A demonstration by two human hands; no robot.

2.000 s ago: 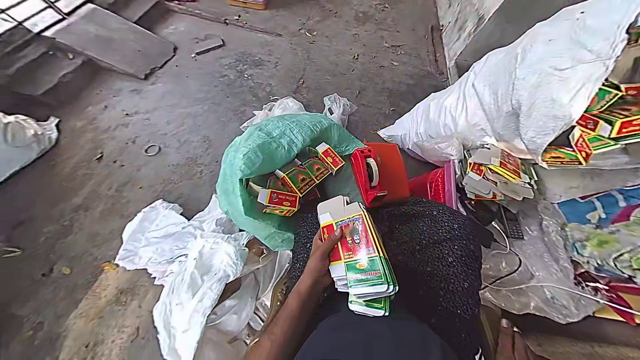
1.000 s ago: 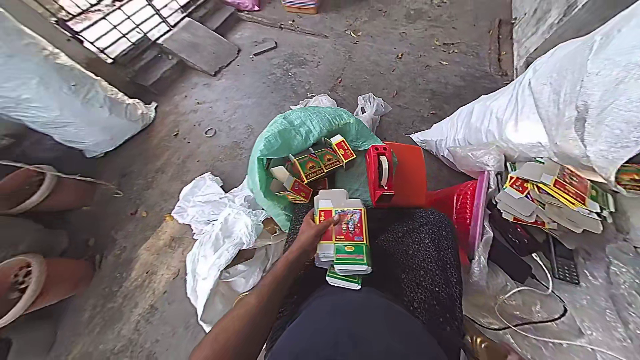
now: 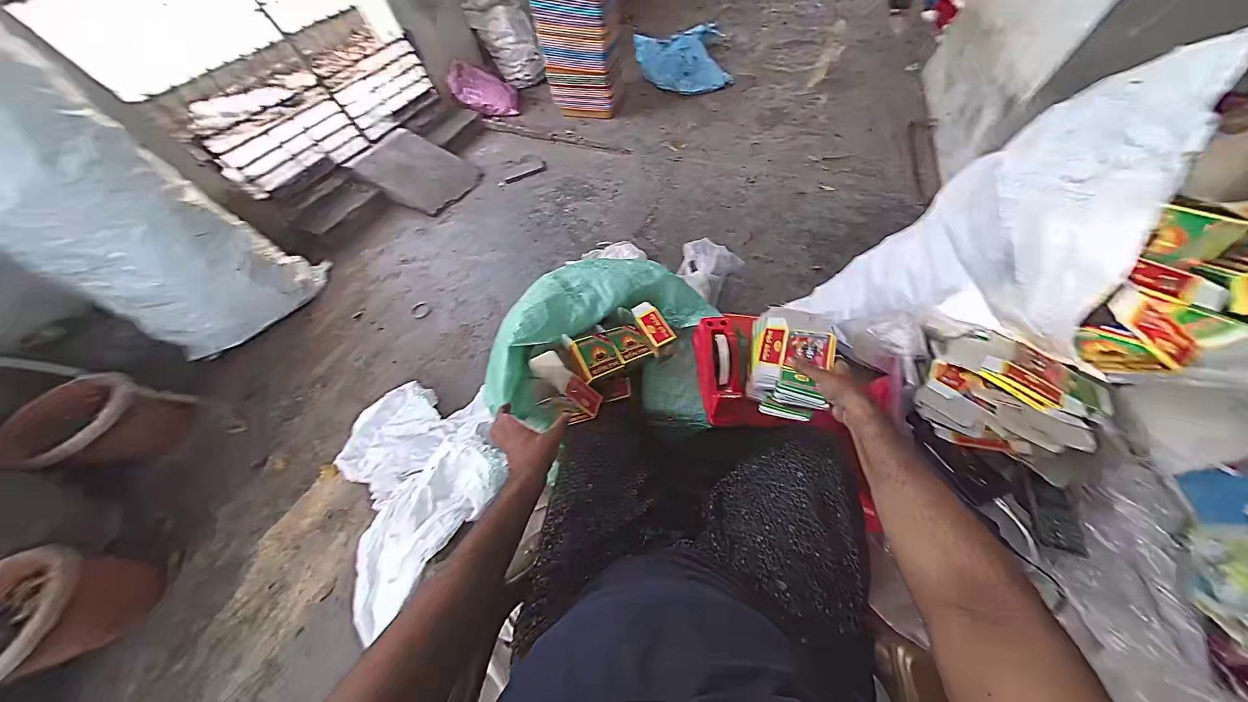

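My right hand (image 3: 834, 383) holds a stack of flattened printed cardboard boxes (image 3: 795, 356) over a red plastic holder (image 3: 720, 375) with a pale roll-like part. At the near left rim of a green plastic sack (image 3: 575, 292) is my left hand (image 3: 529, 437), its thumb and forefinger apart. Whether it grips the sack's edge or the small box beside it is not clear. Several folded small boxes (image 3: 611, 353), red, yellow and green, lie in the sack's mouth. The sack stands against the knees, under dark patterned cloth.
Flat cartons (image 3: 1014, 395) are piled at the right beside a white woven sack (image 3: 1014, 214) of more cartons. A dark phone (image 3: 1055, 517) and cable lie below them. Crumpled white plastic (image 3: 419, 497) is at the left, with clay pots (image 3: 88, 419) farther left.
The stack, in my left hand over the lap before, is now in my right hand at the red holder. My left hand has moved left to the green sack's rim. The view has tilted up.
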